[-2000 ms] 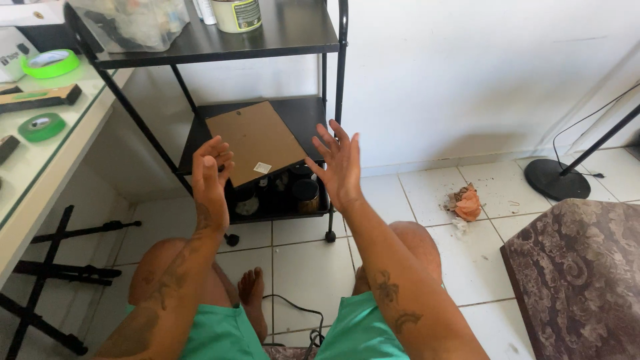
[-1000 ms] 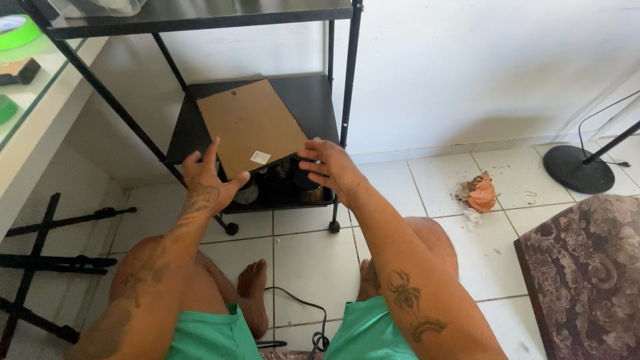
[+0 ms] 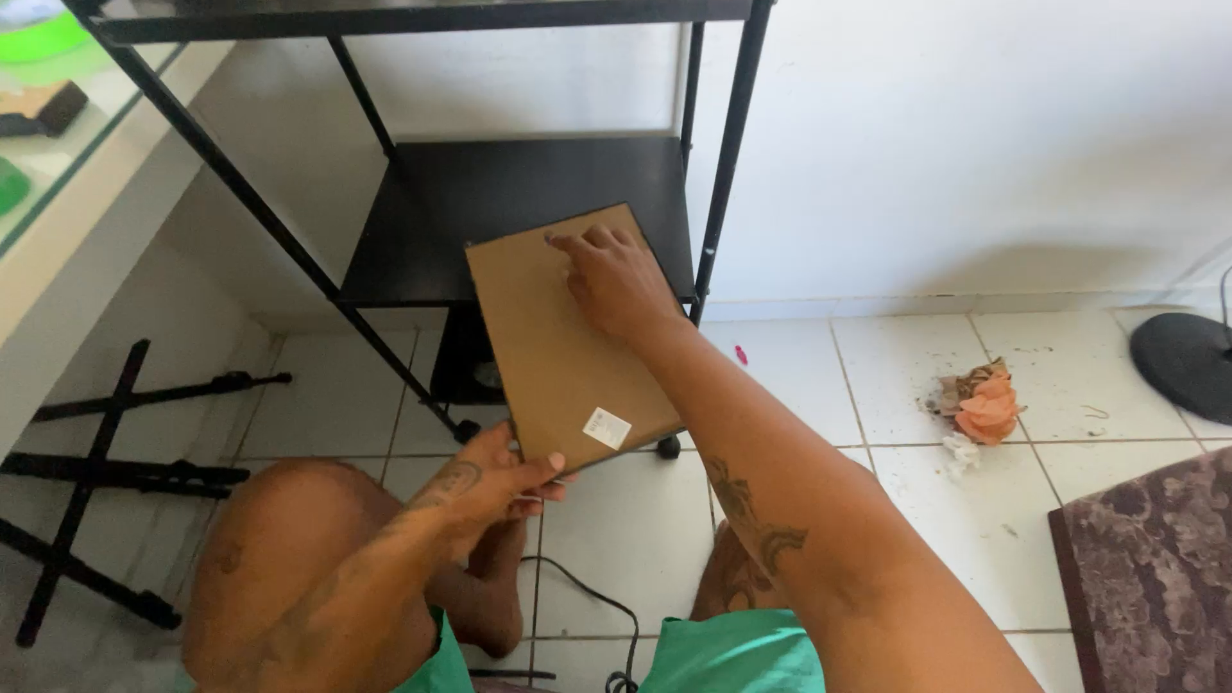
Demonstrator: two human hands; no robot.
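Note:
A flat brown rectangular panel with a thin dark edge [image 3: 568, 356] is tilted in front of the black cart's middle shelf [image 3: 520, 183]. It looks like the back of a picture frame and bears a small white label [image 3: 607, 428] near its lower edge. My left hand [image 3: 500, 476] grips the panel's lower left corner, thumb on the brown face and fingers underneath. My right hand [image 3: 616, 279] lies on the upper part of the brown face, index finger at a small dark spot near the top edge. The panel hides most of the cart's bottom tray.
Left stands a glass-topped white table [image 3: 115, 173] with green tape [image 3: 43, 37]. Below it are black folding legs [image 3: 91, 472]. Crumpled orange and brown material [image 3: 984, 404] lies on the tiled floor, right. A black round base [image 3: 1184, 366] and a patterned brown surface [image 3: 1155, 568] are farther right. A black cable [image 3: 616, 606] runs between my legs.
The panel, earlier resting on the cart's shelf, is now nearer to me in my left hand. My right hand has moved from beside its right corner onto its upper face.

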